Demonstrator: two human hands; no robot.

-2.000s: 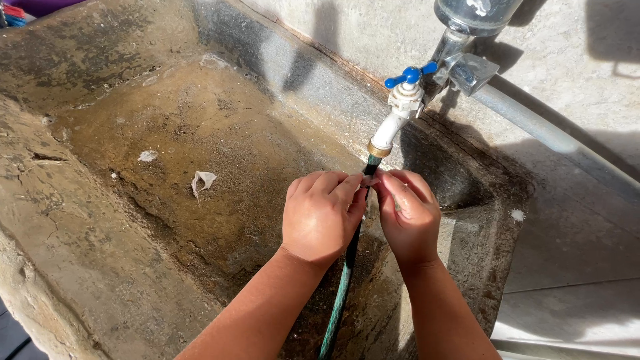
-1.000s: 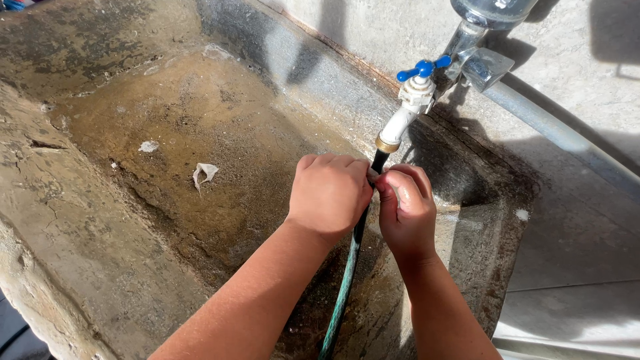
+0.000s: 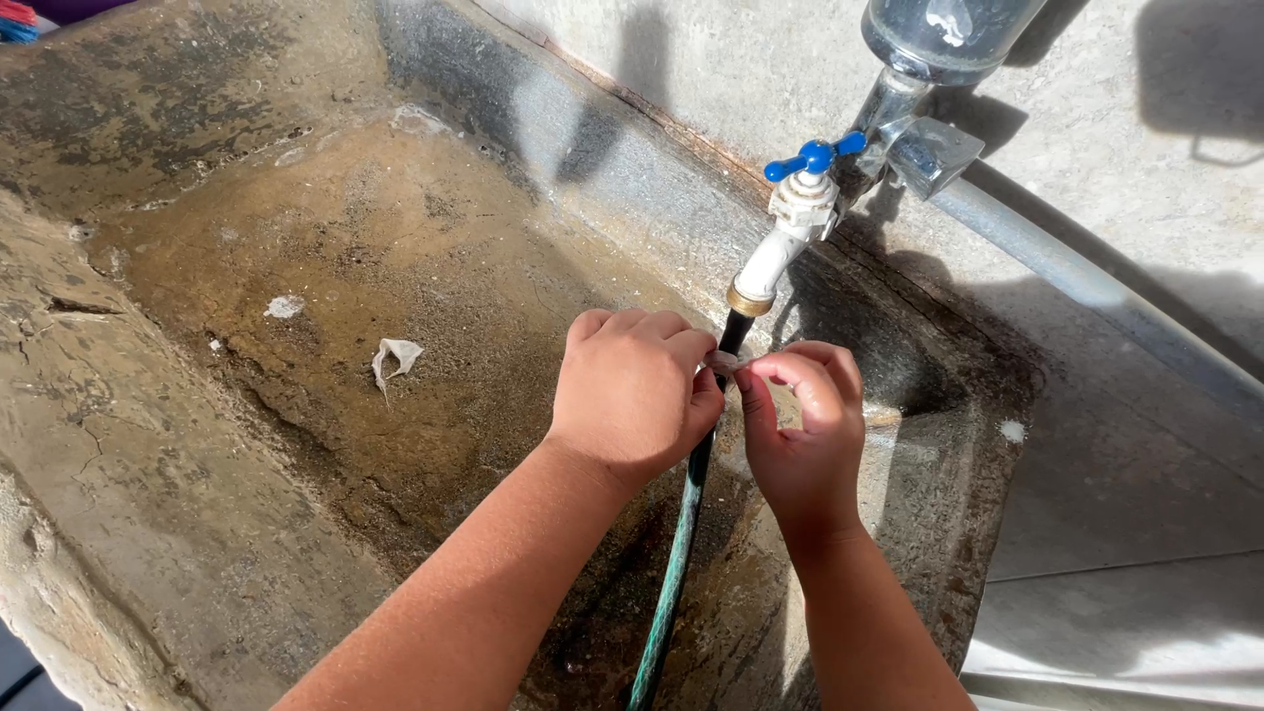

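A white tap [image 3: 774,259] with a blue handle [image 3: 816,158] and a brass ring at its mouth has a black hose end under it. From there a green and black garden hose [image 3: 671,583] runs down into the concrete sink. My left hand [image 3: 637,390] grips the hose just below the black end, its fingers bent around it. My right hand [image 3: 805,425] pinches a thin, pale strip [image 3: 728,363] between thumb and forefinger. That strip lies across the hose, its other end at my left fingertips; its material is unclear.
The concrete sink [image 3: 109,444] has rough, raised walls. A scrap of whitish film [image 3: 395,361] lies on its floor near a pale spot. A metal pipe [image 3: 1086,281] slopes along the wall right of the tap, and a metal cylinder [image 3: 938,35] stands above it.
My right hand has come slightly away from my left, and the pale strip now shows between them. One second ago the hands were close together at the hose.
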